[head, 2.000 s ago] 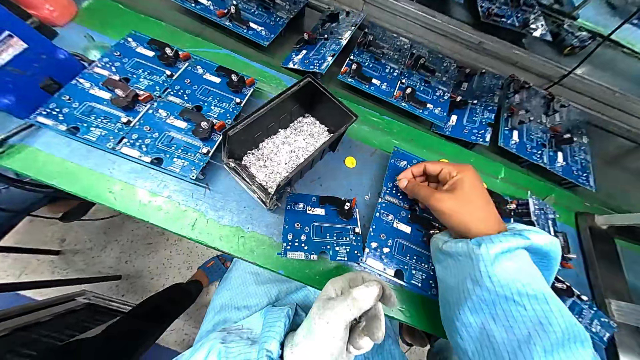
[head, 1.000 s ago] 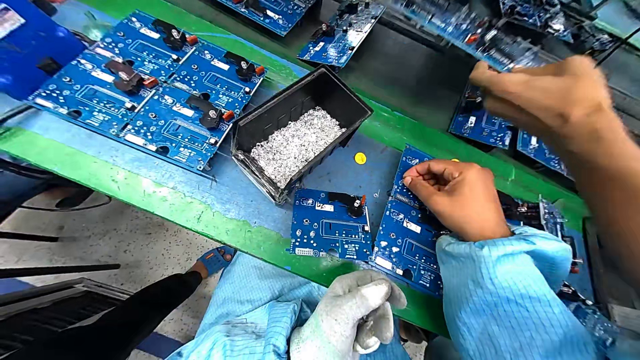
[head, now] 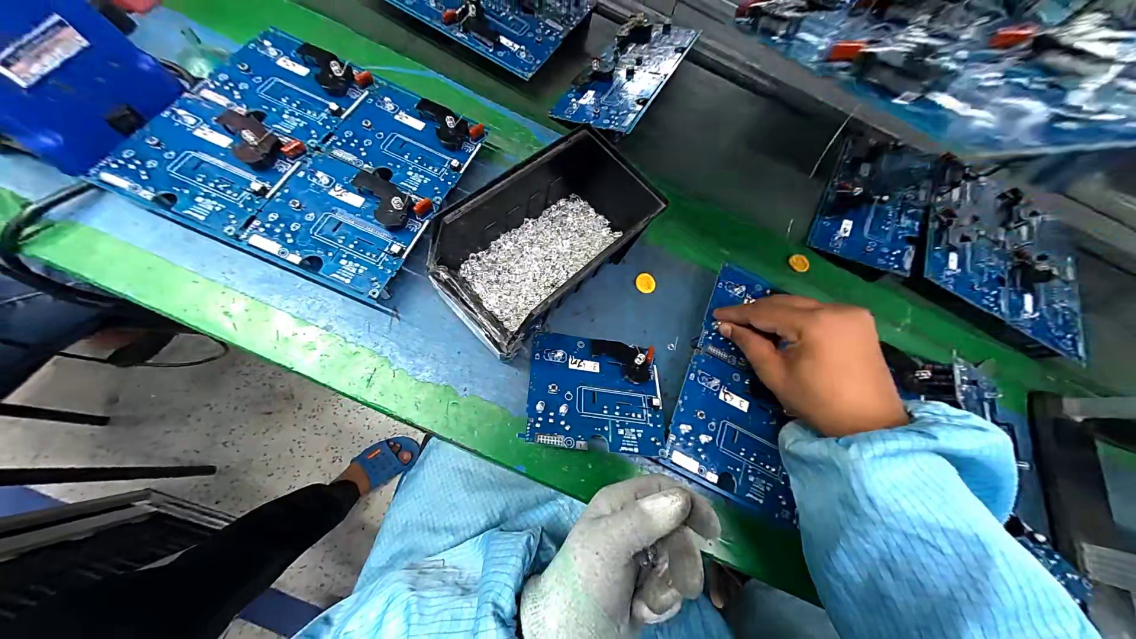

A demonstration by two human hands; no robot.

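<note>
My right hand (head: pixel 812 355), bare, is over a blue circuit board panel (head: pixel 732 435), thumb and forefinger pinched at its upper part; whether a small part is between the fingertips I cannot tell. My left hand (head: pixel 626 559), in a pale work glove, is curled near the bench's front edge, around what looks like a few small clear pieces (head: pixel 652 561). A smaller blue circuit board (head: pixel 595 395) with a black part and a red component lies left of the panel. Behind it, a black plastic bin (head: pixel 621 191) holds many small clear pieces (head: pixel 541 257).
A four-board blue panel (head: pixel 293 169) lies at the left beside a blue container (head: pixel 75 80). Two yellow discs (head: pixel 645 283) rest on the bench. More circuit boards (head: pixel 1003 248) stand behind, with a blurred one (head: pixel 941 71) above them at the upper right. A person's sandalled foot (head: pixel 386 461) is below.
Another person's hand, seen a second ago at the upper right by a lifted board, is out of view; boards have gone from the back row. My hands stay in much the same places.
</note>
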